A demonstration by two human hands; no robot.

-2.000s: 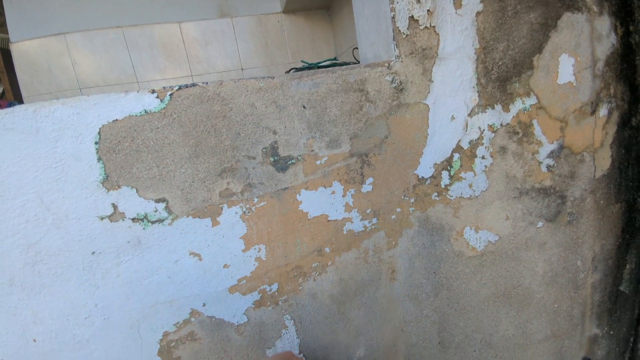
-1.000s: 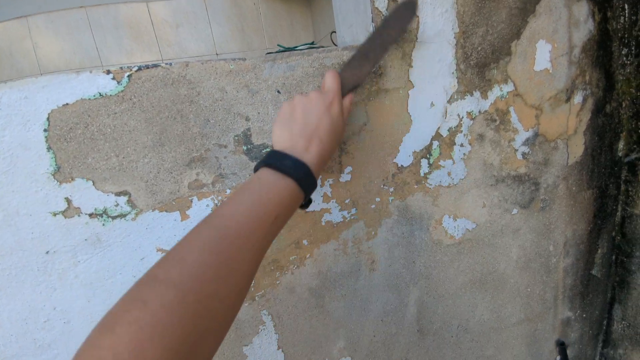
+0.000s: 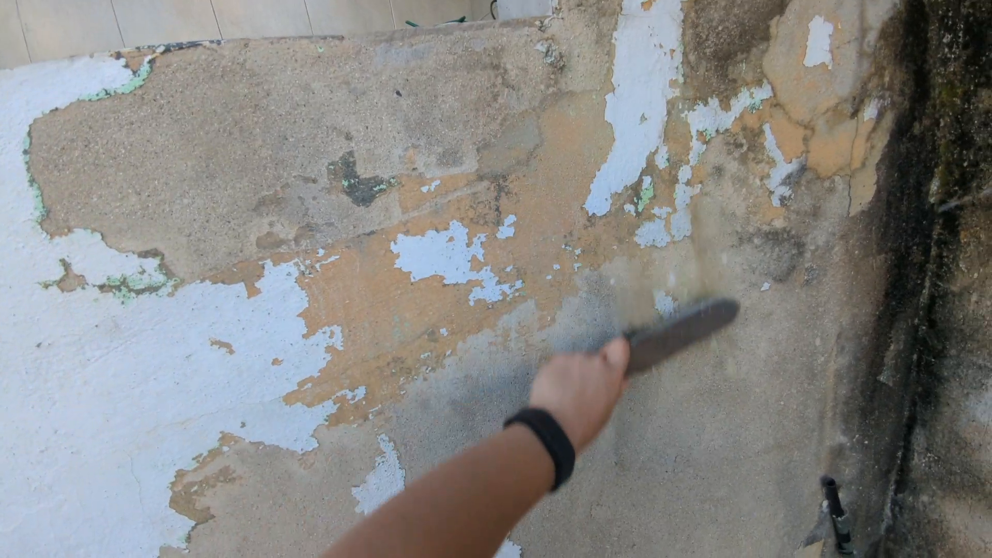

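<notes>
My left hand (image 3: pixel 577 391), with a black band around its wrist, is closed around the hidden handle of a long, dark, knife-like blade (image 3: pixel 682 335). The blade has a rounded tip, points right and slightly up, and is blurred. It lies over the grey bare part of a weathered plaster wall (image 3: pixel 697 442); whether it touches cannot be told. Just above the blade is a small patch of white paint (image 3: pixel 665 304). Larger flaking white patches (image 3: pixel 446 256) sit on ochre plaster up and to the left. My right hand is out of view.
White paint with ragged green edges (image 3: pixel 116 403) covers the wall's left side. Pale tiles (image 3: pixel 263 17) show beyond the top edge, near a green cord-like thing (image 3: pixel 438 23). A dark, stained wall (image 3: pixel 949 310) meets it on the right. A short dark pipe-like fitting (image 3: pixel 835 504) stands at lower right.
Only a fingertip-like bit showed at the bottom edge two seconds ago. One second ago my left hand held the blade near the wall's top; it has since moved down and right.
</notes>
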